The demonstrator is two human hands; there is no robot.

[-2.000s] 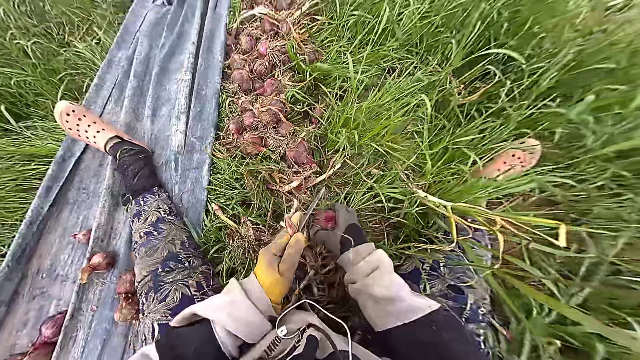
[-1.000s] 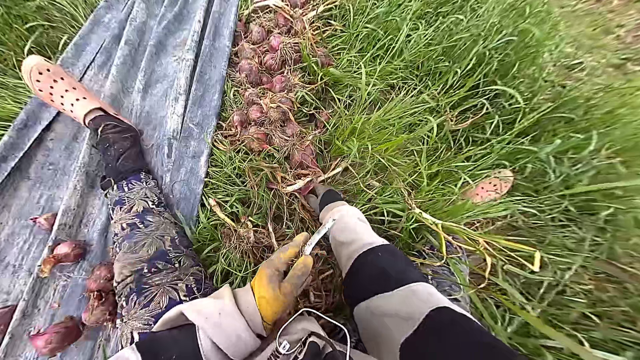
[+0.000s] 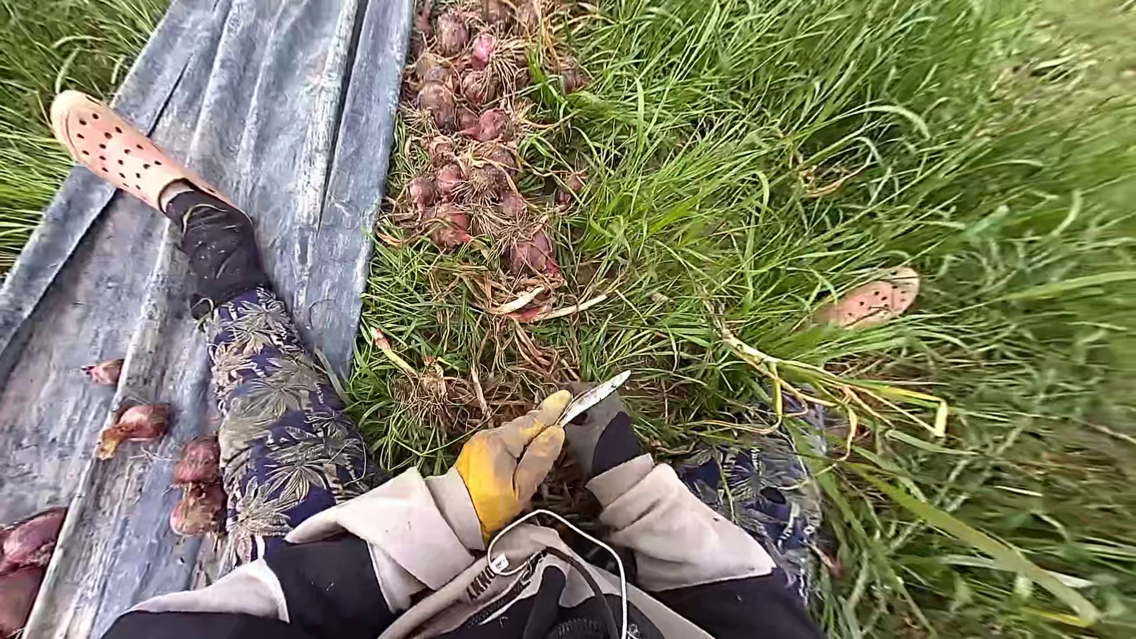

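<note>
My left hand, in a yellow work glove, is closed around a knife, its pale blade pointing up and to the right. Just right of it is my right hand in a dark grey glove, partly behind the blade; its fingers and anything in them are hidden. Ahead, a row of red onions with dry roots lies on the grass. Cut pale stalks lie at the row's near end, with a clump of dry roots nearer to me.
A grey plastic sheet runs along the left, bearing several loose red onions. My legs are spread, with one pink clog over the sheet and the other in tall grass. Bent yellowing leaves lie at right.
My right hand has drawn back toward me from the near end of the onion row and is now beside the knife. My left hand keeps its hold on the knife.
</note>
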